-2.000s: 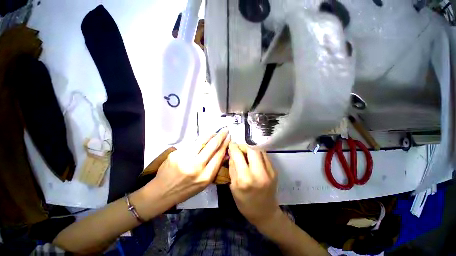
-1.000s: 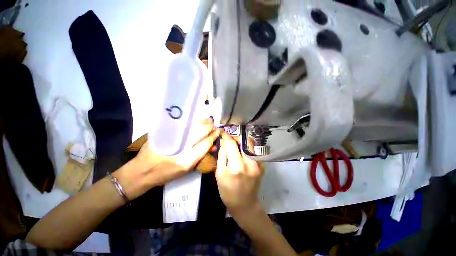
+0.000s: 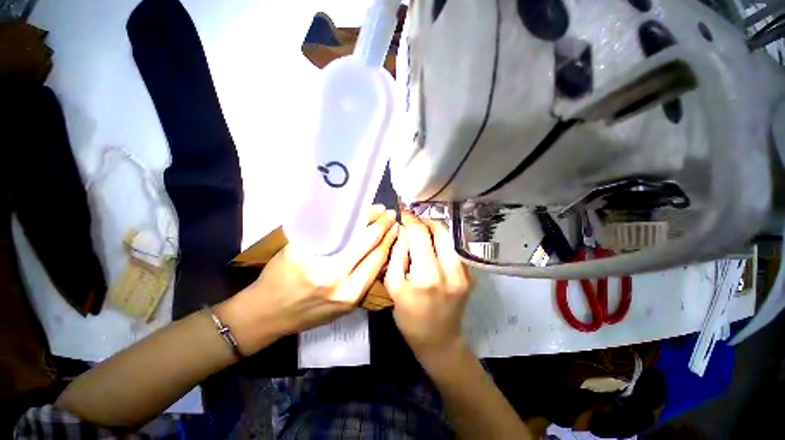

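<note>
My left hand (image 3: 323, 279) and my right hand (image 3: 428, 279) meet fingertip to fingertip just left of the presser foot area of the sewing machine (image 3: 516, 103). Both pinch the dark edge of a fabric piece. Its brown fabric (image 3: 377, 296) shows between and below the hands, and a dark tip (image 3: 386, 191) shows above the fingertips. More brown fabric (image 3: 262, 250) sticks out left of my left hand. The white lamp paddle (image 3: 344, 159) covers part of my left hand and the work. The needle itself cannot be made out.
A long black cut piece (image 3: 202, 163) lies at left, with a beige tag (image 3: 140, 284) beside it. Dark pieces (image 3: 56, 198) and a brown bundle (image 3: 21, 60) are at far left. Red-handled scissors (image 3: 594, 292) lie right of the needle area. White strips (image 3: 716, 314) hang at the right edge.
The view has shifted, so the machine head looks larger and closer. A dark tip now shows above my fingertips, and more brown and dark fabric shows behind the lamp. Both hands stay pinched together at the work.
</note>
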